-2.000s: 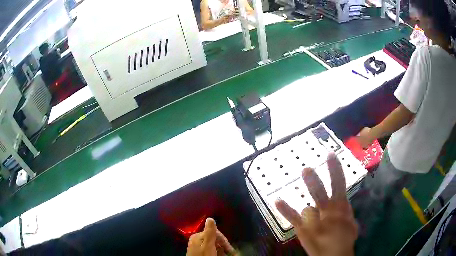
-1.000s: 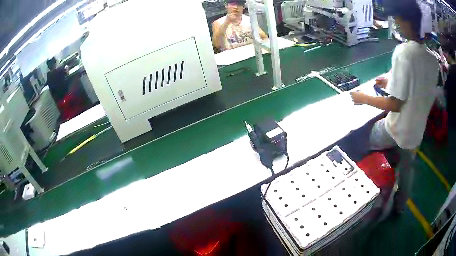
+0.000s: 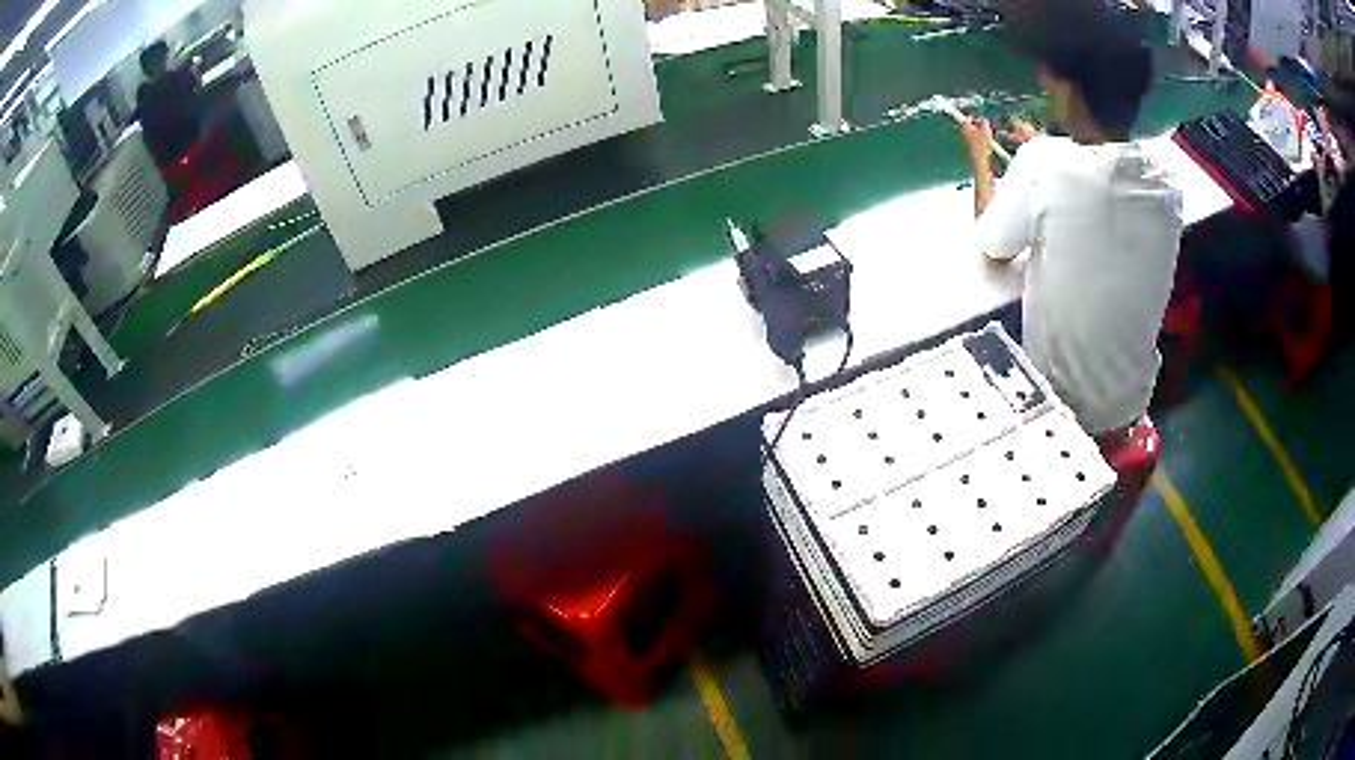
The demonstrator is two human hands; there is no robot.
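Note:
Neither of my hands shows clearly; a small blurred skin-toned patch at the far left bottom edge is too cut off to tell. Nearest in front is a stack of perforated white trays [image 3: 951, 498] with rows of dark holes, standing beside the bench. A small dark item [image 3: 1006, 368] lies on its top at the far corner. A black corded device [image 3: 803, 290] stands on the white foam mat [image 3: 580, 401], its cord hanging towards the trays.
Red stools [image 3: 609, 601] stand below the bench's near edge. A person in a white top [image 3: 1107, 267] sits beyond the trays, hands raised over the bench. A white machine [image 3: 476, 112] stands behind the green conveyor [image 3: 595, 245]. Black trays [image 3: 1236, 158] lie at the upper right.
My raised hands have left the picture. The person in the white top has gone from standing to sitting at the bench. The view has tilted down, showing more floor.

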